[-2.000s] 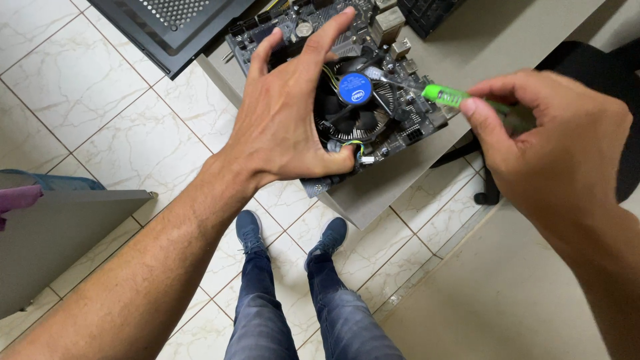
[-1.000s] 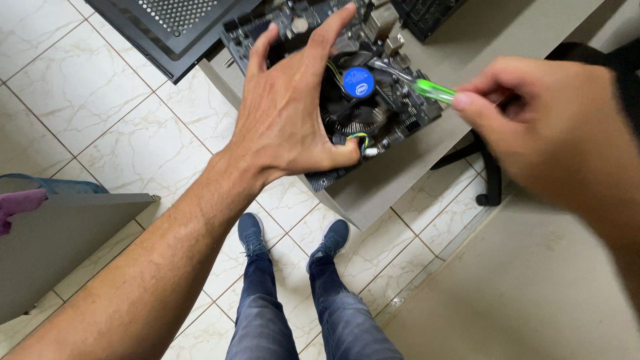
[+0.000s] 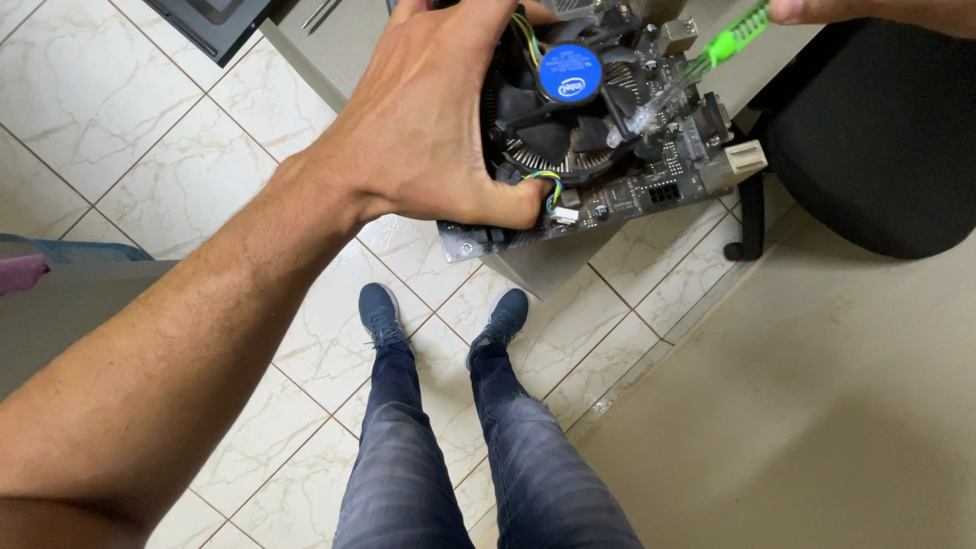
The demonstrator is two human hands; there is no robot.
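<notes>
My left hand (image 3: 450, 114) grips the black Intel CPU cooler fan (image 3: 560, 99) on a computer motherboard (image 3: 656, 179), thumb at its lower side and fingers beyond the top. Beside the thumb, a small white connector (image 3: 565, 216) ends a yellow, green and blue cable. At the top right my right hand (image 3: 808, 11), mostly out of view, holds a brush with a green handle (image 3: 736, 36). The brush's pale, blurred bristles (image 3: 639, 120) are at the right edge of the fan. The board is tilted over the corner of a grey table.
The grey table (image 3: 305, 65) carries a thin metal tool (image 3: 316, 14), partly seen, and a black metal panel (image 3: 217, 30) juts past its edge. A black chair (image 3: 877, 137) stands at the right. My legs and blue shoes (image 3: 379, 313) are below, on the tiled floor.
The brush has shifted from the upper right of the fan to its lower right side, with my right hand on it. My left hand keeps its hold. The view has moved slightly.
</notes>
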